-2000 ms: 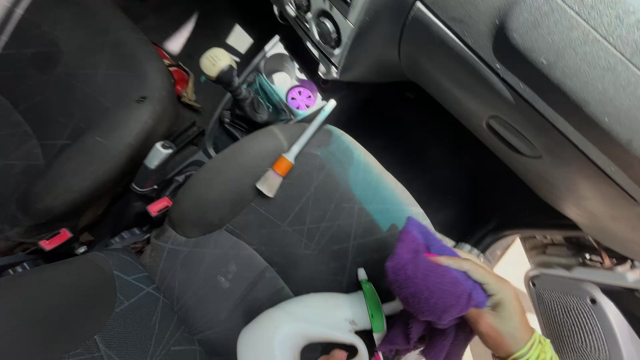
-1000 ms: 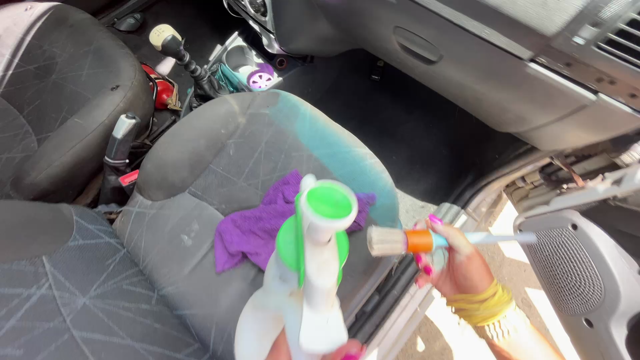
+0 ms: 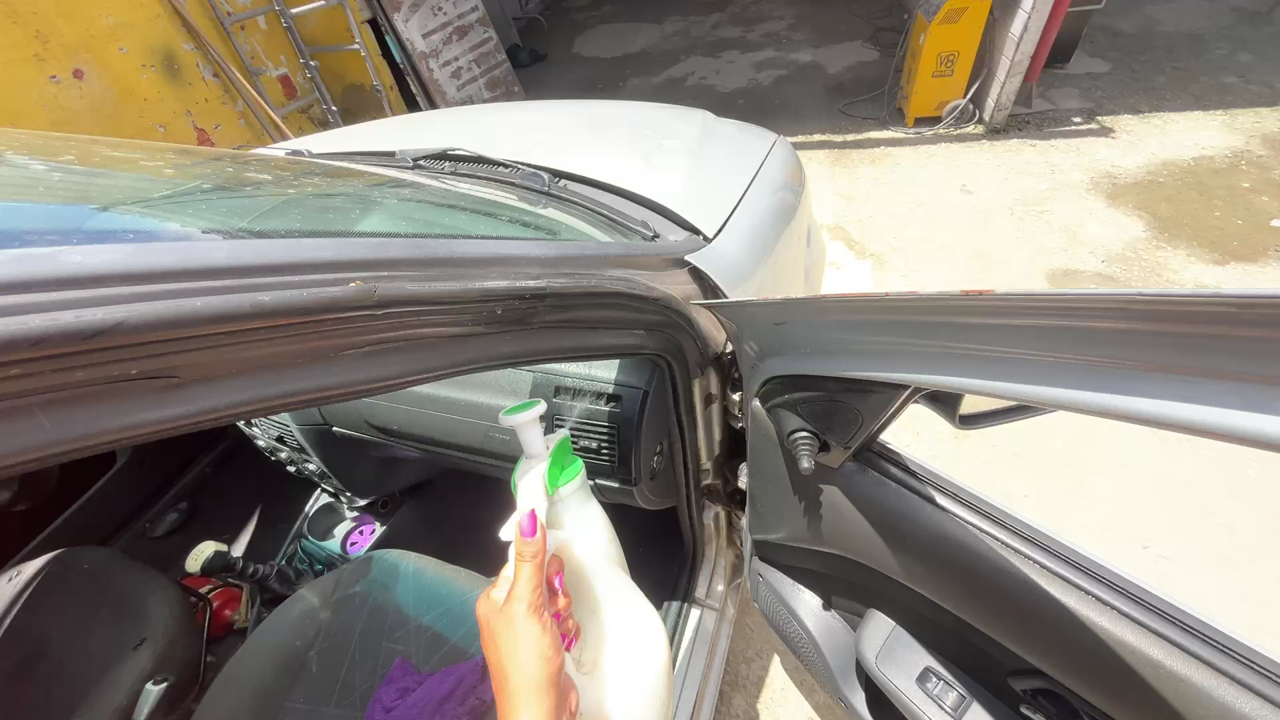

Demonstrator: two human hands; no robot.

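My left hand (image 3: 530,615) is closed around the handle of a white plastic spray bottle (image 3: 610,610) with green parts, my thumb on its near side. The bottle is upright in the open car doorway, its top in front of the dashboard air vent (image 3: 585,440). Fine white streaks show by the vent. Below and left of my hand, a purple cloth (image 3: 430,690) lies on the grey fabric seat (image 3: 340,620), partly cut off by the frame's lower edge. My right hand and the brush are out of view.
The open car door (image 3: 900,560) stands at the right. The roof edge and door frame (image 3: 400,320) cross above the doorway. Inside are a gear lever (image 3: 210,560), red earmuffs (image 3: 218,603) and a purple round item (image 3: 358,537).
The view has swung up and outward. The spray bottle has moved from over the seat toward the dashboard vent. The right hand with the brush has left view.
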